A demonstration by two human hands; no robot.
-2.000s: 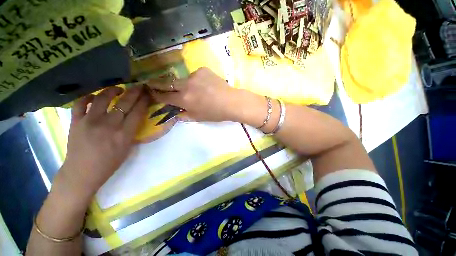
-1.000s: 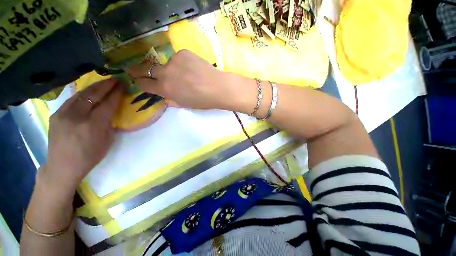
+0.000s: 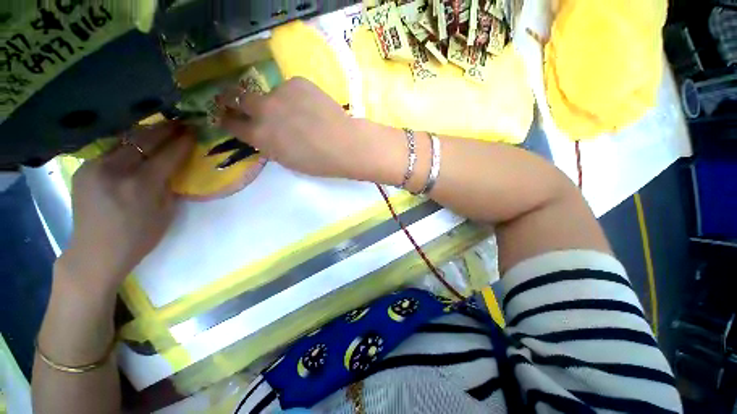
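Observation:
A yellow fabric piece [image 3: 216,179] lies on the white template sheet [image 3: 267,234], its curved edge near a pink line, partly under the machine head. My left hand [image 3: 121,194] rests on its left part, fingertips partly hidden under the head. My right hand [image 3: 295,129] holds dark thread snips [image 3: 233,152], blades pointing left over the fabric. A cream label [image 3: 252,82] shows at my right fingertips, beside the pale green clamp frame [image 3: 204,99]. A dark red cord [image 3: 416,242] trails from my right hand toward my lap.
The dark machine head [image 3: 89,97] is above my left hand. A label pile [image 3: 440,36] lies on yellow fabric [image 3: 436,101] at the right. Stacked yellow panels [image 3: 602,69] lie farther right. Yellow tape [image 3: 267,273] borders the template sheet.
The view has shifted, so the machine head and labels sit differently in the picture. My right fingers have come off the left fingertips and now have a cream label at them.

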